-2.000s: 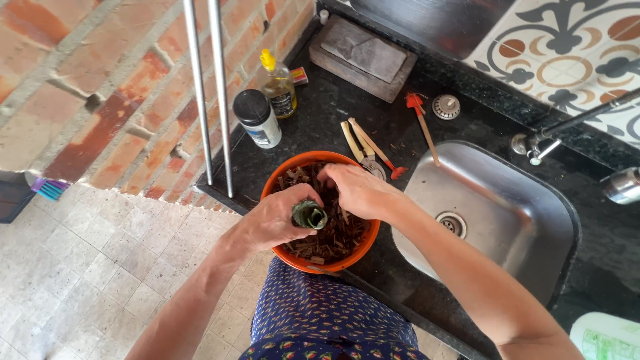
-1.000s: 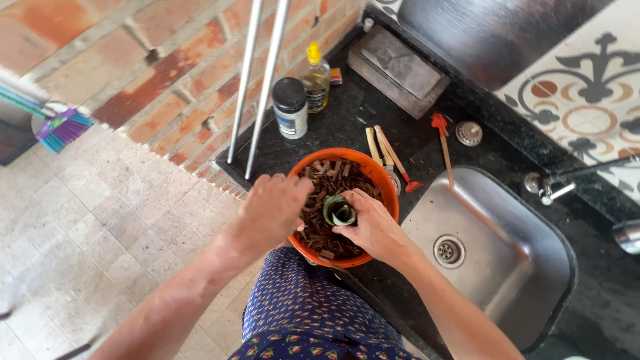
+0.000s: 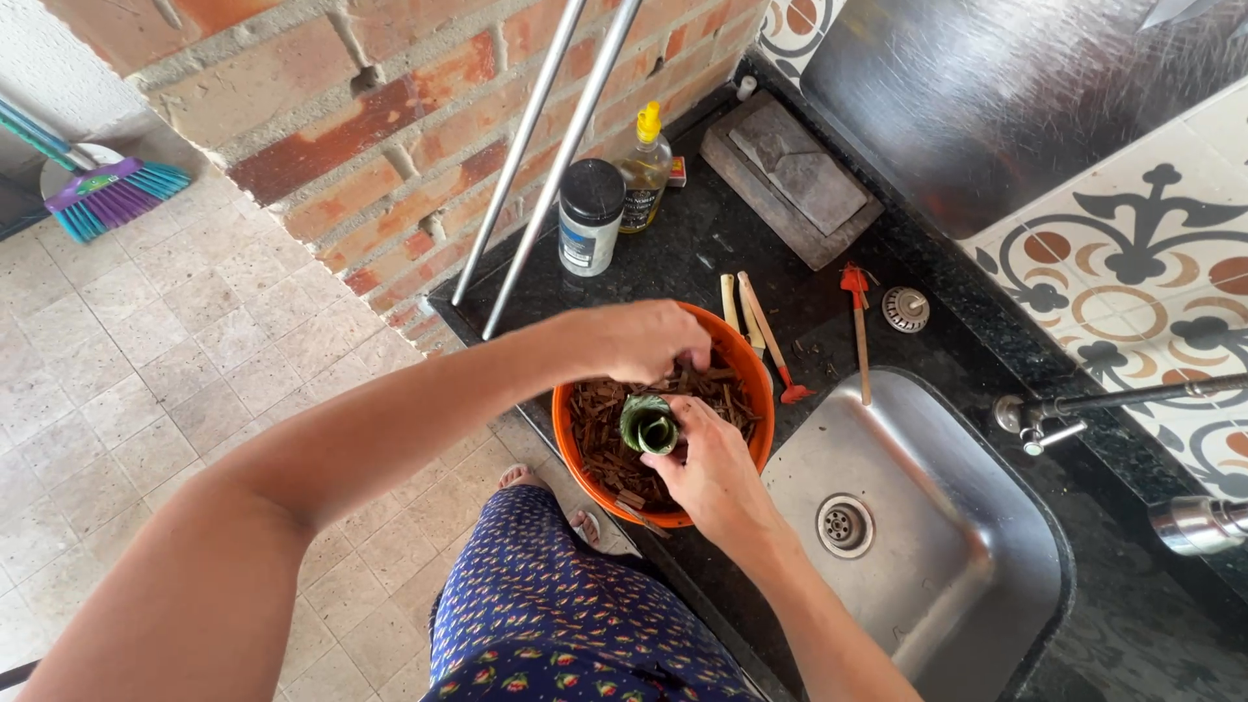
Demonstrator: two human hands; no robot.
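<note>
An orange plastic pot stands at the counter's front edge, filled with brown bark chips. Upright near its middle is a plant with dark green leaves rolled into a cup. My right hand grips the plant from the right, thumb and fingers against its leaves. Reaching over the pot's far side, my left hand has its fingertips bent down at the bark; whether they hold a chip cannot be told. The base of the plant is hidden by the leaves and bark.
Right of the pot are a steel sink, a drain strainer and small red-headed garden tools. Behind stand a black-lidded jar, a yellow-capped bottle and a stone block. Two metal poles lean at the brick wall.
My left hand has gone from the plant to the pot's left side, then over to its far side. My right hand has moved from the bark onto the plant. The view has shifted.
</note>
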